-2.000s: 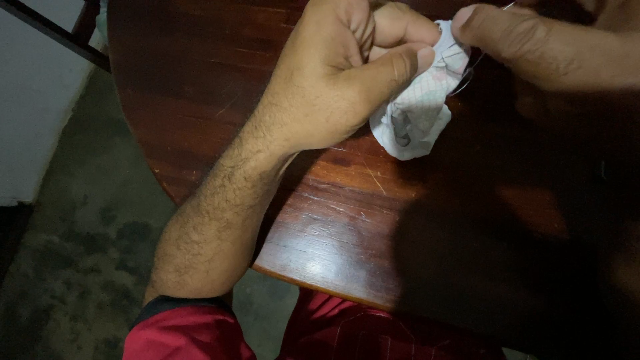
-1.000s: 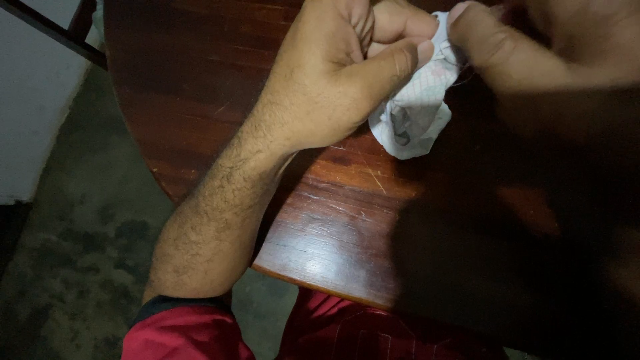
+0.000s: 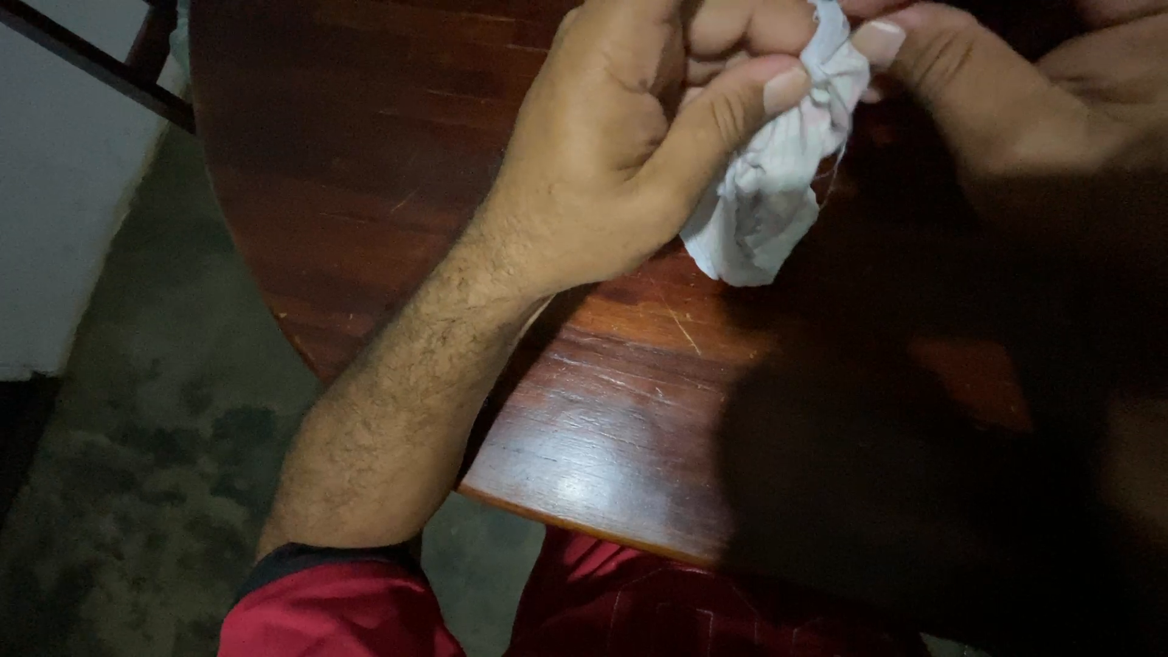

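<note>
My left hand (image 3: 630,137) pinches a small piece of white cloth (image 3: 776,192) between thumb and fingers near the top of the view. The cloth is bunched at its upper end and hangs down with a loose lower flap, and fine threads show along its right edge. My right hand (image 3: 995,91) has its thumb tip against the cloth's upper right edge, close to the left thumb. The right fingers are mostly hidden behind the thumb or beyond the frame's top. No needle can be made out.
Below my hands lies a dark, glossy wooden table (image 3: 584,438) with a curved edge, and a deep shadow covers its right part. A dark wooden bar (image 3: 100,68) crosses the upper left before a pale wall (image 3: 64,201). The floor (image 3: 155,438) is mottled grey-green.
My right hand, raised and blurred a second ago, now has its thumb at the cloth. The cloth's upper part looks more gathered. My left hand has barely moved.
</note>
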